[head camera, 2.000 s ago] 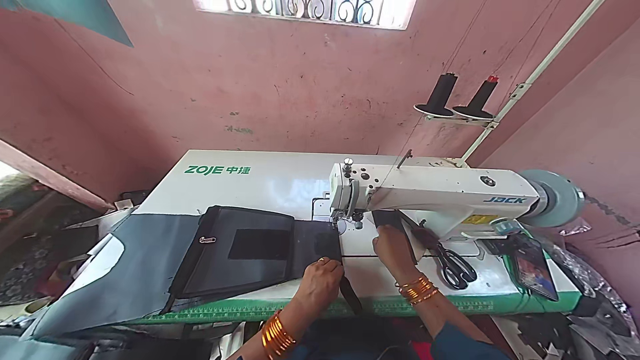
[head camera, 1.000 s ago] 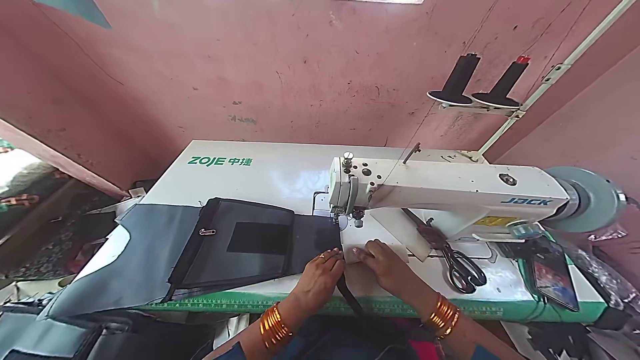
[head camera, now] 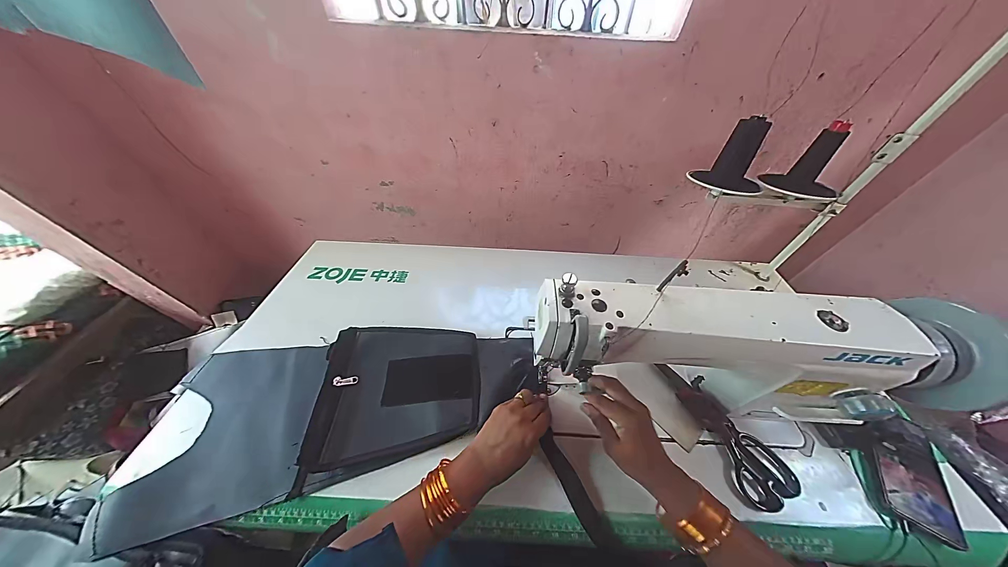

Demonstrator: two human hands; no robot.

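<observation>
A dark fabric piece with a zippered pocket (head camera: 425,394) lies on the sewing table, its right end under the needle area of the white Jack sewing machine (head camera: 740,331). My left hand (head camera: 516,429) presses and pinches that right end, where a black strap (head camera: 571,488) hangs down toward the table's front edge. My right hand (head camera: 626,425) is raised just right of the needle area, fingers bent and close to the small metal parts by the presser foot; whether it grips anything is unclear. Black-handled scissors (head camera: 760,465) lie to its right.
Two black thread cones (head camera: 736,157) stand on a holder above the machine. A phone (head camera: 917,480) lies at the table's right. A green measuring tape (head camera: 378,512) runs along the front edge. A light card-like piece (head camera: 661,409) lies beneath the machine arm.
My right hand has left the spot beside my left hand and moved up and right, to the needle area. My left hand remains on the fabric's right end.
</observation>
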